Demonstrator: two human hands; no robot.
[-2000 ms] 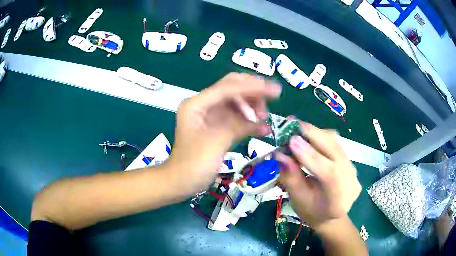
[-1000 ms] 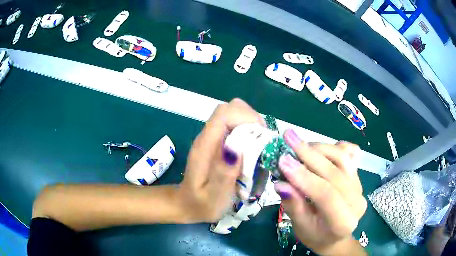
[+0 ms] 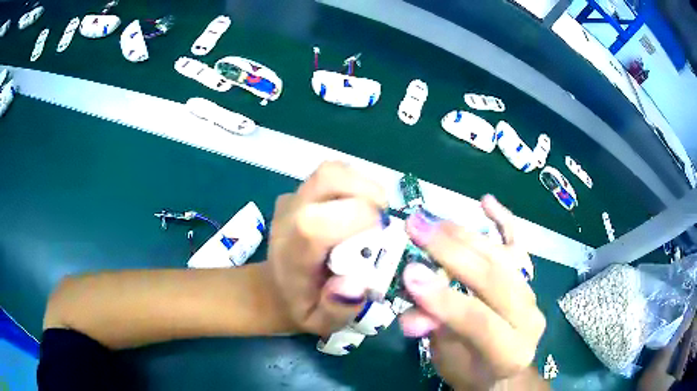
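Observation:
My left hand (image 3: 325, 244) holds a white car body shell (image 3: 368, 256) in front of me, its white face with a dark round hole turned up. My right hand (image 3: 466, 298) is at the shell's right side, its fingers on a green circuit board (image 3: 413, 256) at the shell's edge. Another small green board (image 3: 411, 189) sticks out above my fingertips. The inside of the shell is mostly hidden by my fingers. More white shells (image 3: 344, 340) lie in a pile beneath my hands, partly covered.
A shell (image 3: 233, 240) with a dangling dark lead lies at left. A white base plate (image 3: 222, 116) rests on the pale rail (image 3: 145, 118). Beyond it, shells and base plates lie on the green conveyor (image 3: 290, 42). A clear bag (image 3: 609, 313) of small white parts is at right.
Both hands have closed in around the shell, which now hides the blue battery seen earlier. The shells on the conveyor have shifted to the right.

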